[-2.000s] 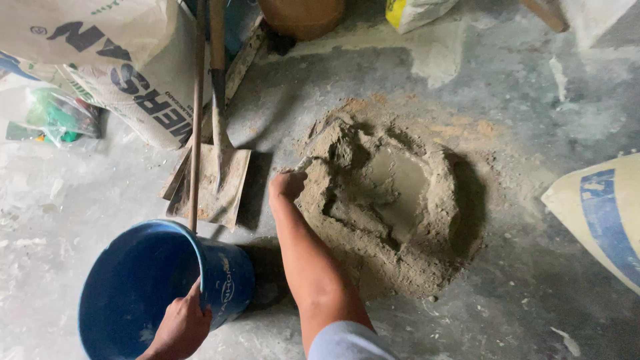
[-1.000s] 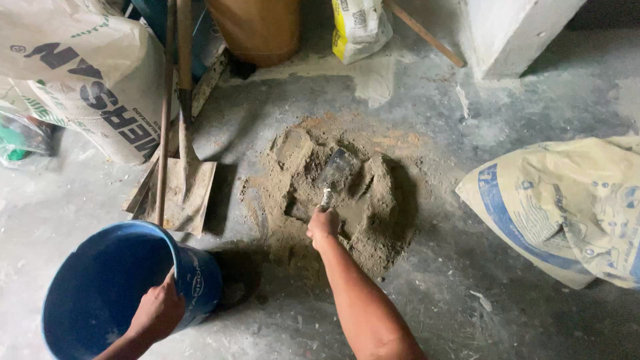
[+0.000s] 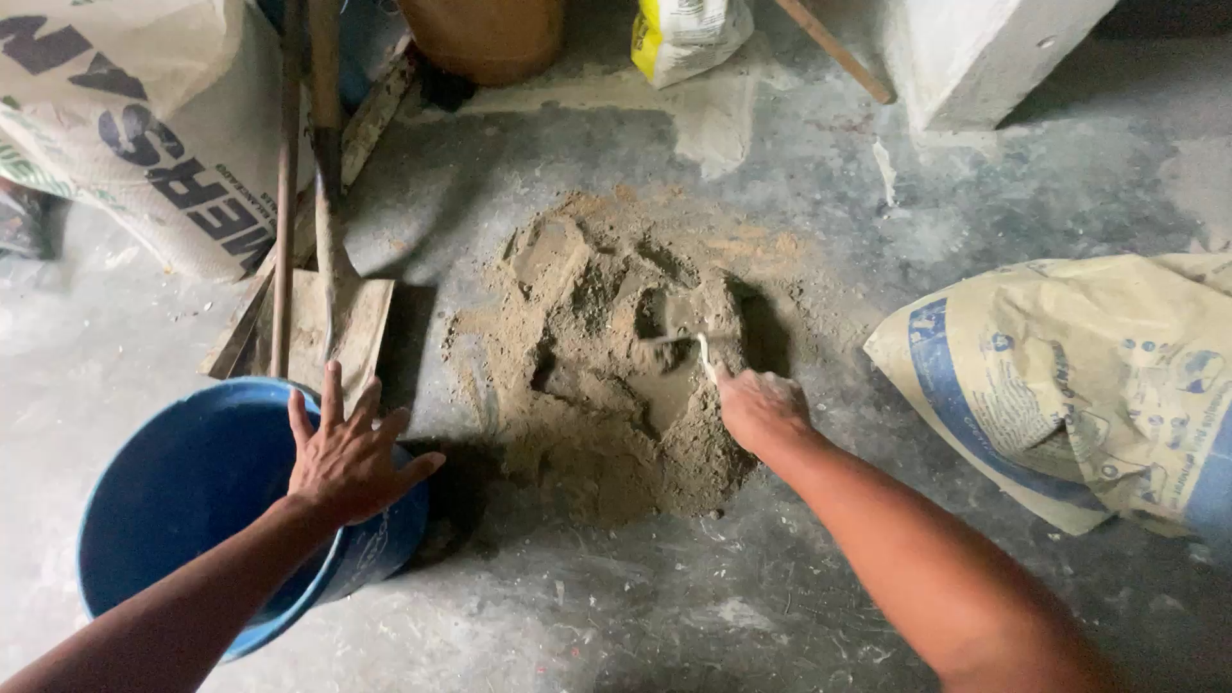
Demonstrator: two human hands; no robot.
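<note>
My right hand [image 3: 767, 412] is closed around the handle of a trowel [image 3: 674, 339], whose blade is edge-on in the mortar heap. The heap of grey-brown mortar [image 3: 597, 385] lies on the concrete floor, with wet mix pooled in its hollows. My left hand [image 3: 354, 460], fingers spread, is over the right rim of a blue plastic bucket [image 3: 183, 500] and grips nothing; whether it touches the rim I cannot tell. Just beyond the bucket stands a shovel [image 3: 332, 279], its blade on the floor, with a wooden pole beside it.
A large woven sack [image 3: 183, 125] stands at upper left. On the right lies a crumpled cement bag [image 3: 1059, 385]. Along the top are a brown container [image 3: 486, 38], a yellow and white bag [image 3: 688, 38], a wooden stick [image 3: 837, 53] and a white pillar base [image 3: 1001, 58].
My left hand has let go of the bucket rim and spread its fingers. My right hand, with the trowel, has moved to the right side of the heap.
</note>
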